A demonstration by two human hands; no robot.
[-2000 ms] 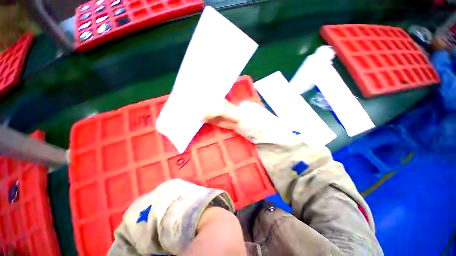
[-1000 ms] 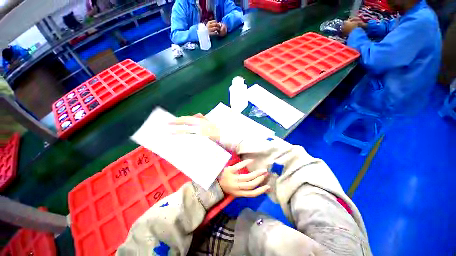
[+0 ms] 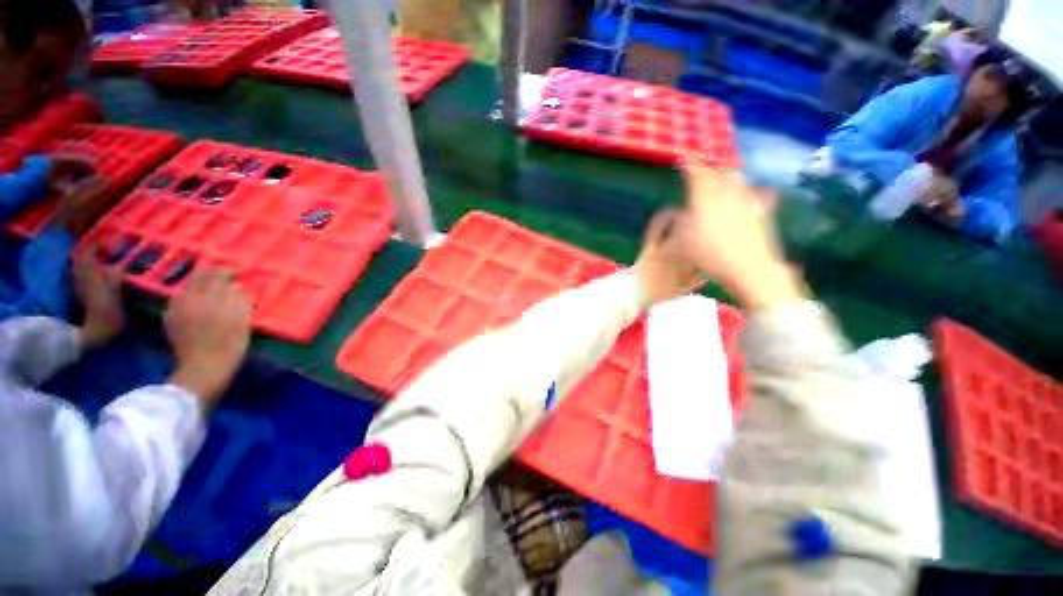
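Observation:
The orange-red compartment tray lies in front of me; its visible pockets hold no parts. A white sheet lies over its right part, its upper edge just below my hands. My left hand and my right hand are close together above the tray's far right corner, both blurred. My left fingers are partly hidden by the right hand. I cannot tell whether either hand grips anything. Another white sheet is partly hidden behind my right sleeve, with a blurred white object at its top.
A neighbour's tray with dark parts is left, near a person's hand. A grey post stands behind. More trays lie beyond and right on the green surface. A person in blue sits opposite.
The view has swung left. My hands have come together at the tray's far side. The white sheet, earlier over my right hand, now lies below both hands on the tray.

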